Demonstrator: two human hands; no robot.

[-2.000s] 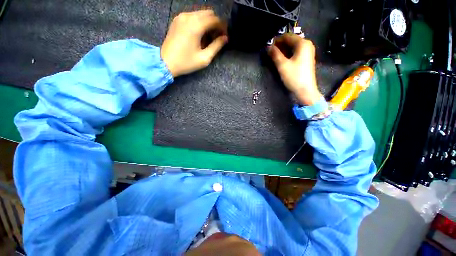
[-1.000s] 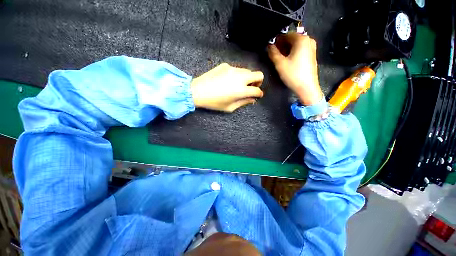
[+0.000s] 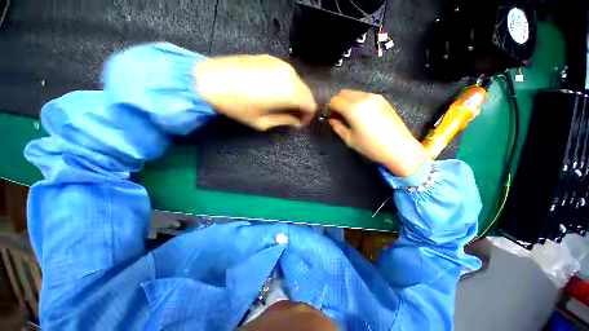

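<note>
A black cooling fan unit [image 3: 332, 29] stands at the top middle of the mat, cut off by the upper edge, with small pale pieces along its lower right side. My left hand [image 3: 271, 97] and my right hand [image 3: 368, 126] are close together on the mat in front of it, fingertips nearly meeting. A tiny bright piece [image 3: 322, 117] shows between the fingertips. The left hand is slightly blurred, and whether either hand grips the piece cannot be told.
An orange electric screwdriver [image 3: 455, 121] lies beside my right wrist, its thin bit pointing toward the bench edge. More black fans [image 3: 481, 39] stand at upper right. Stacked black panels [image 3: 549, 168] stand at far right. A white connector [image 3: 385, 41] lies beside the fan unit.
My right hand has come away from the fan unit's lower corner, down toward the mat's middle. My left hand has moved from beside the fan unit to meet it. The fan's connector is now uncovered.
</note>
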